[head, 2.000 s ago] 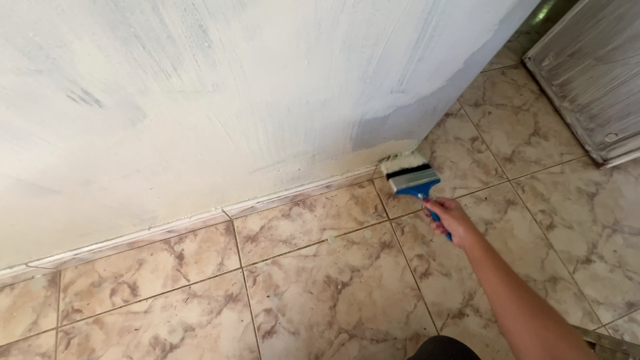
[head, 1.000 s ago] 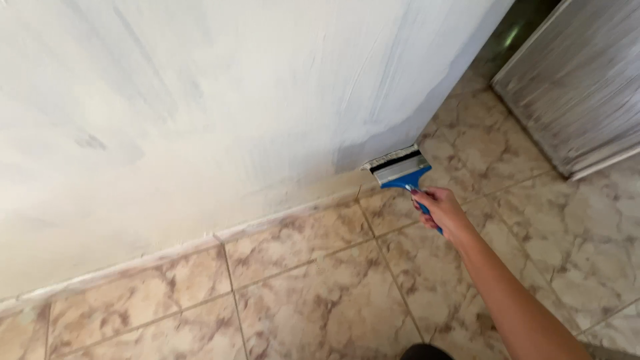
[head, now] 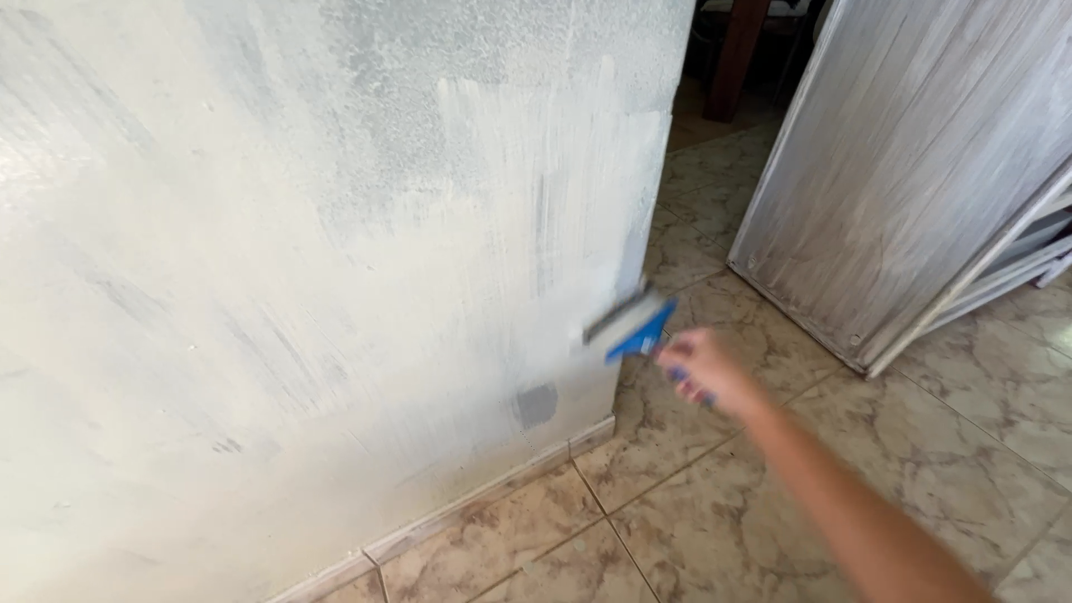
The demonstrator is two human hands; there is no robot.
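My right hand is closed round the blue handle of a wide paint brush or applicator, blurred by motion. Its pale working edge is at the wall's right edge, above the floor; whether it touches is unclear. The wall carries streaky whitish coating over grey, with rougher grey areas near the top. A small grey patch shows low on the wall, left of and below the tool. My left hand is out of view.
A tile baseboard runs along the wall's foot above marbled floor tiles. At the right stands a whitewashed wooden furniture panel with slats behind it. Past the wall's edge, a dark reddish wooden leg rises from the floor.
My right hand has lifted the tool from near the baseboard to higher along the wall's right edge. The view has shifted up and right.
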